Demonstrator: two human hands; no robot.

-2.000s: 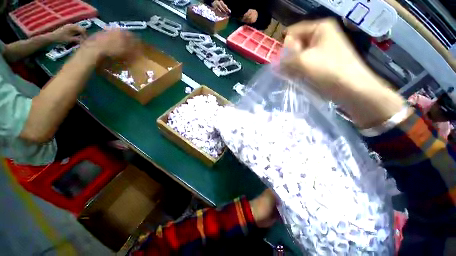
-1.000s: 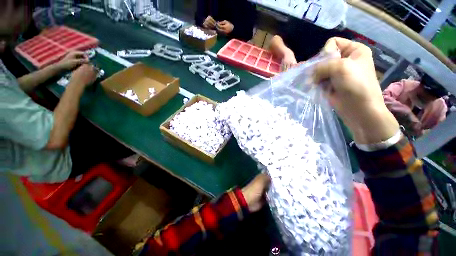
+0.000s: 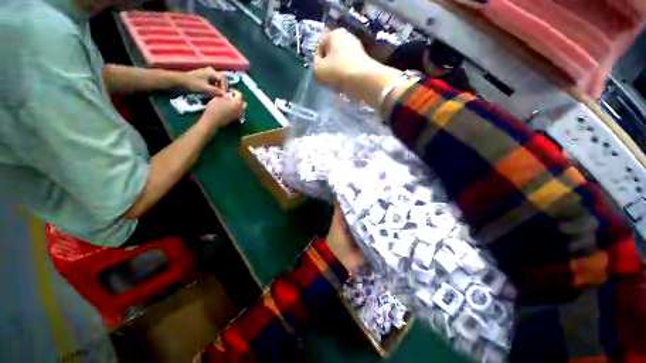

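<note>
A large clear plastic bag [image 3: 425, 241], bulging with small white fittings, hangs slanted across the middle. My right hand [image 3: 343, 58] grips its gathered upper edge. My left hand [image 3: 341, 241] is against the bag's lower left side and supports it, its fingers partly hidden behind the bag. The bag's upper left end lies over a cardboard box [image 3: 283, 195] that holds white fittings; the bag hides that box's right part. A second cardboard box [image 3: 382, 347] with white fittings shows below my left hand, partly covered by my sleeve and the bag.
A person [image 3: 64, 135] in a light green top sits at the left, both hands on a white housing [image 3: 188, 104]. A pink-red compartment tray [image 3: 184, 41] lies beyond. Another housing [image 3: 296, 110] lies on the green bench [image 3: 237, 205]. A red stool [image 3: 124, 273] stands below. Pink trays [image 3: 567, 35] are upper right.
The view has turned left. The bag has moved from the fuller box to the box beside the neighbour, which held few fittings before. My right hand has moved left with the bag's top.
</note>
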